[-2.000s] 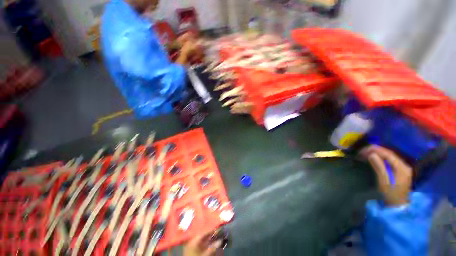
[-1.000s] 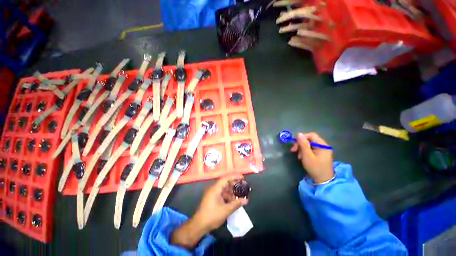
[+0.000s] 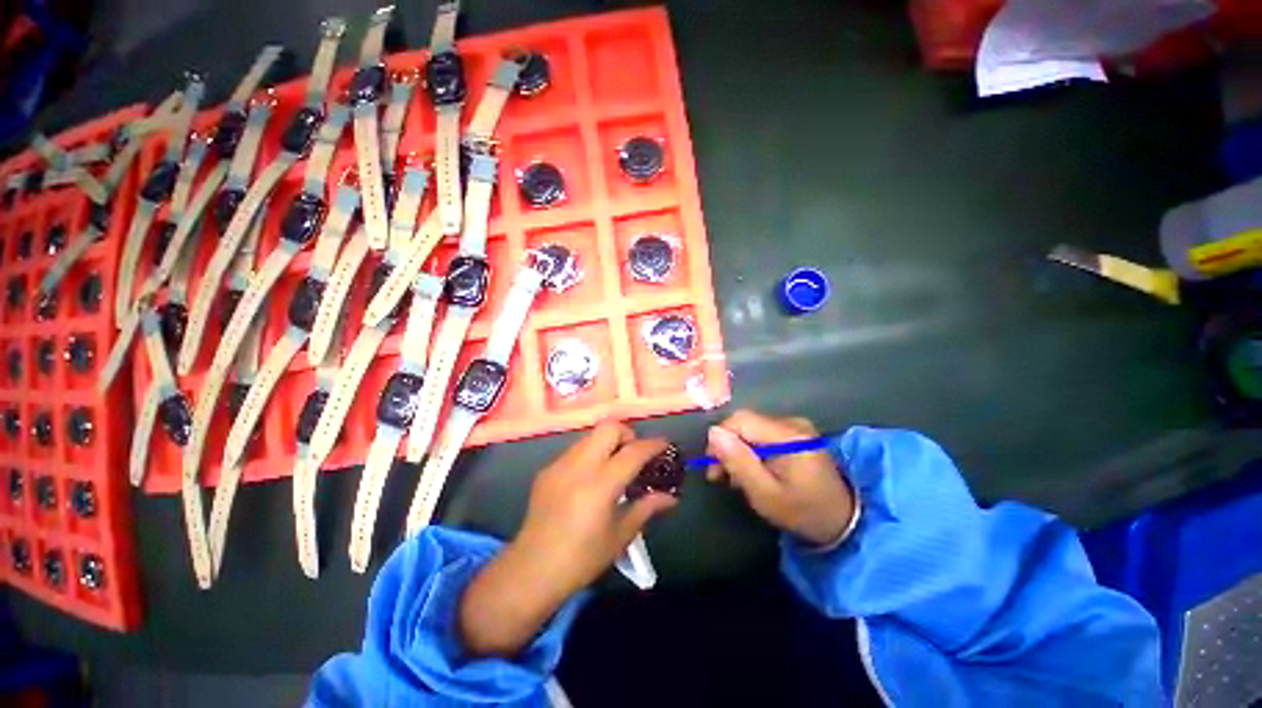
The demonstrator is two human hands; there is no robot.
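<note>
My left hand (image 3: 579, 509) holds a dark round watch head (image 3: 659, 472) in its fingertips, with a small white wipe (image 3: 637, 562) showing below the fingers. My right hand (image 3: 789, 477) holds a slim blue stick (image 3: 786, 447), its left end at or close to the watch head's right edge; whether they touch I cannot tell. A small round blue dish (image 3: 803, 289) stands on the dark green mat, above my right hand. The orange-red watch tray (image 3: 619, 60) has dark round watch heads in its right pockets. Strapped watches (image 3: 401, 398) with beige bands lie across it.
Another orange-red tray (image 3: 119, 581) with watch heads is at far left. A yellow-handled knife (image 3: 1138, 277) lies at right beside a translucent bottle (image 3: 1229, 228) and a black device (image 3: 1232, 353). A white paper (image 3: 1066, 42) hangs at top right. A perforated plate (image 3: 1225, 650) is at bottom right.
My right hand first came from the bottle area to the blue dish, then brought the stick left to the watch head. My left hand still holds the watch head. The view has shifted.
</note>
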